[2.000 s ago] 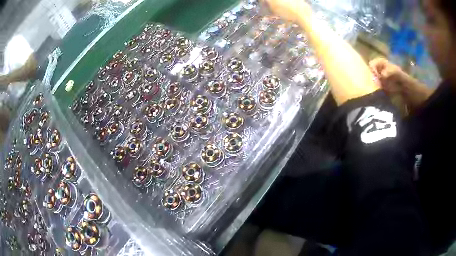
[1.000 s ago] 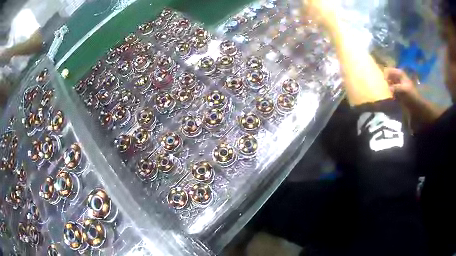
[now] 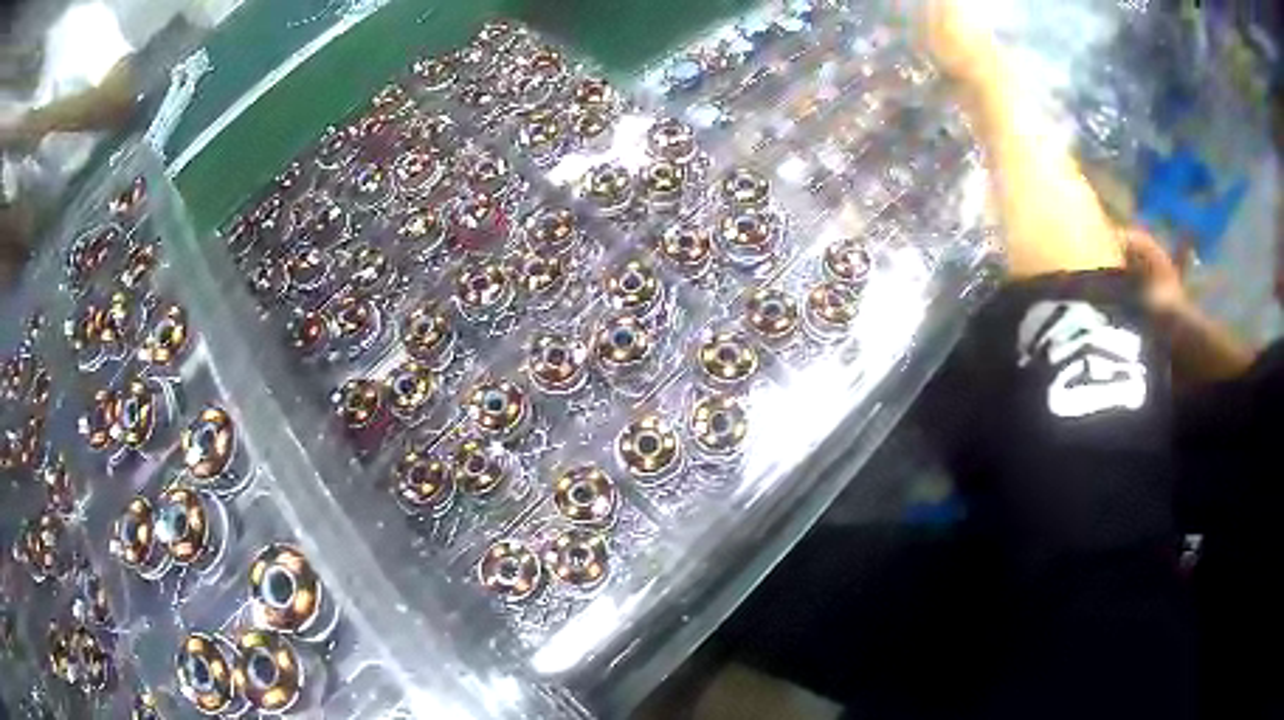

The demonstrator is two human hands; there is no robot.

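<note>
Neither of my hands can be made out. Nearest in front of me is a wide clear blister tray [image 3: 789, 478] filled with rows of coin-sized ring parts, likely stators [image 3: 649, 445], with copper-gold segments and dark centres. A second clear tray [image 3: 282, 457] stands at the left, its wall against the first, and holds the same kind of parts, such as a stator [image 3: 285, 588]. The trays' far ends are blurred or glaring. A blurred brownish patch [image 3: 739, 692] at the bottom edge cannot be identified.
At the right, a person in a black top with a white sleeve print [image 3: 1081, 359] reaches a bare forearm [image 3: 1035, 176] over the tray's far right end. Their fingers are blurred. A green bench top [image 3: 563, 31] shows behind. A pale sleeve [image 3: 87, 54] shows upper left. Blue items [image 3: 1190, 197] lie beyond.
The view has shifted, so the main tray and the person's arm appear farther right. The person's second hand is now mostly hidden behind the forearm. No part has visibly moved.
</note>
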